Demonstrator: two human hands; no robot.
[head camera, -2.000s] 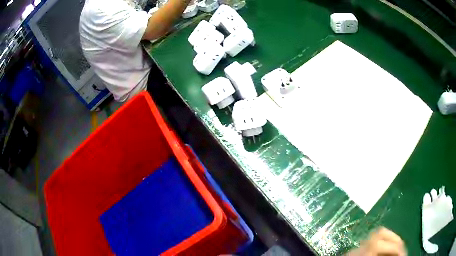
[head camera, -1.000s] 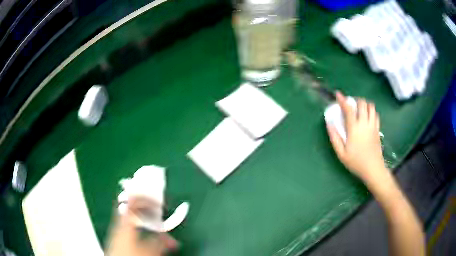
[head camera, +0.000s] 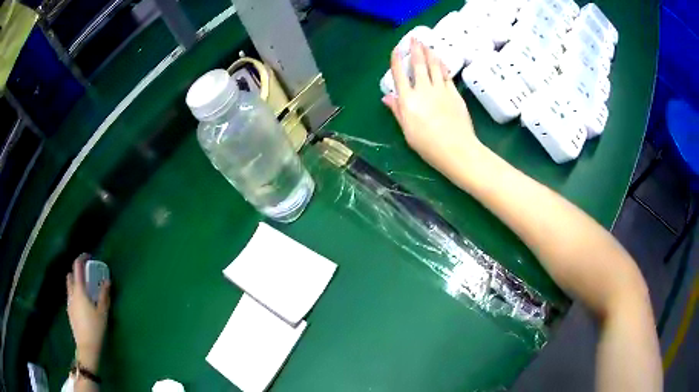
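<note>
My right hand (head camera: 437, 115) has its fingers over a white travel adapter (head camera: 418, 37) at the left end of a group of waiting adapters (head camera: 553, 126), top right. The hand hides much of that adapter. My left hand (head camera: 86, 318), with a dark band at the wrist, is at the far left by the dark conveyor strip. Its fingers are around another white adapter (head camera: 96, 280). A further white adapter (head camera: 37, 378) is cut off at the lower left edge.
A clear bottle with a white lid (head camera: 257, 157) stands by a grey post (head camera: 280, 50). Two white pads (head camera: 281, 272) lie below it. Clear tape covers a dark strip (head camera: 429, 222) on the green bench. A white piece (head camera: 168, 386) shows at the bottom edge.
The view has swung right. My right hand has moved from the bench's near side to the adapter group. My left hand has moved from beside the glove to an adapter by the conveyor.
</note>
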